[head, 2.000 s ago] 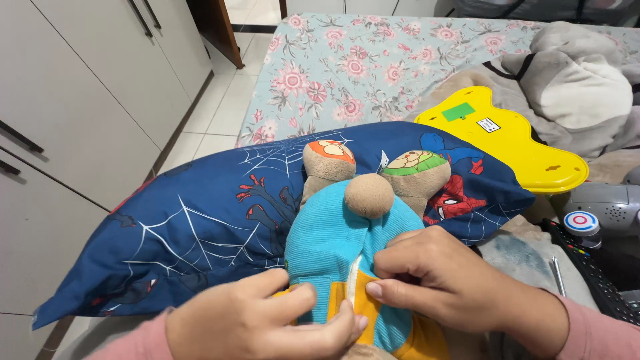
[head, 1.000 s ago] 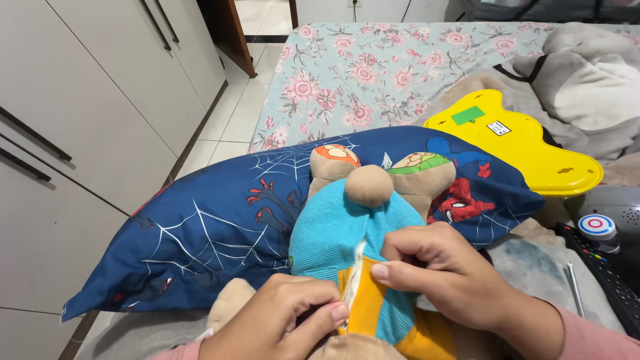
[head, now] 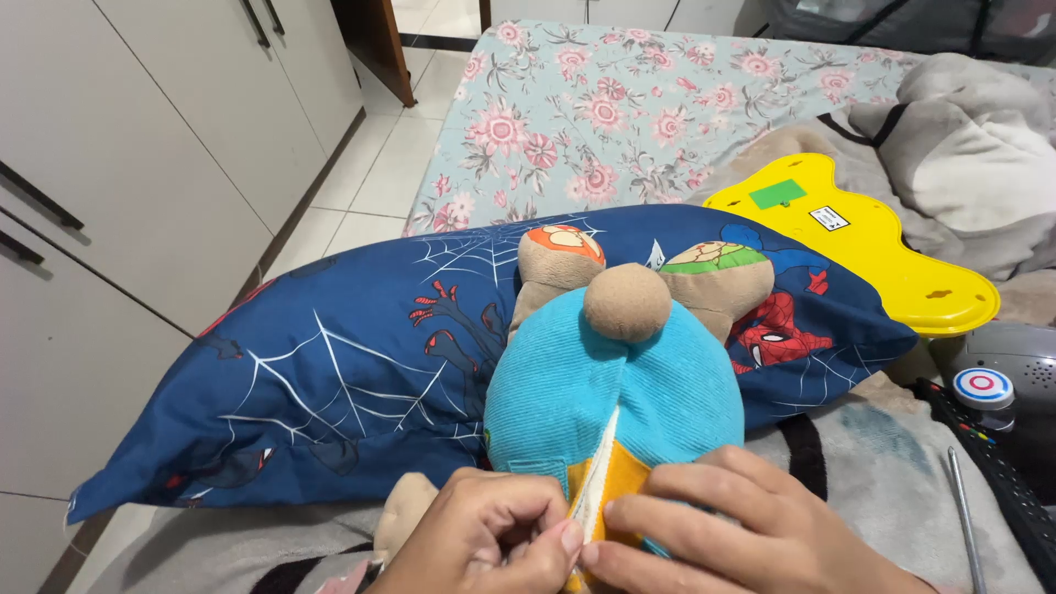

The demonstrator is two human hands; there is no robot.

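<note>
A plush toy (head: 536,379) with a blue corduroy body, a round tan tail and two tan feet with patterned soles lies against a dark blue pillow (head: 388,330). A white-edged opening (head: 601,478) runs down its back into the orange cloth (head: 624,478). My left hand (head: 495,536) pinches the left edge at the lower end of this opening, thumb and index finger together. My right hand (head: 734,520) rests on the orange cloth at the right edge, its fingertips close to the left thumb. Whether a zipper pull is between the fingers is hidden.
Beyond the pillow lie a flowered mattress (head: 610,115) and a yellow plastic toy part (head: 874,247). At right are a grey plush blanket (head: 973,165), a screwdriver-like metal rod (head: 964,520), a black remote (head: 998,462) and a small round container (head: 983,388). Cabinets (head: 148,148) stand at left.
My right hand has moved down along the opening from its upper part to its lower end, and its fingers are more spread. The orange cloth's upper edge is now more exposed.
</note>
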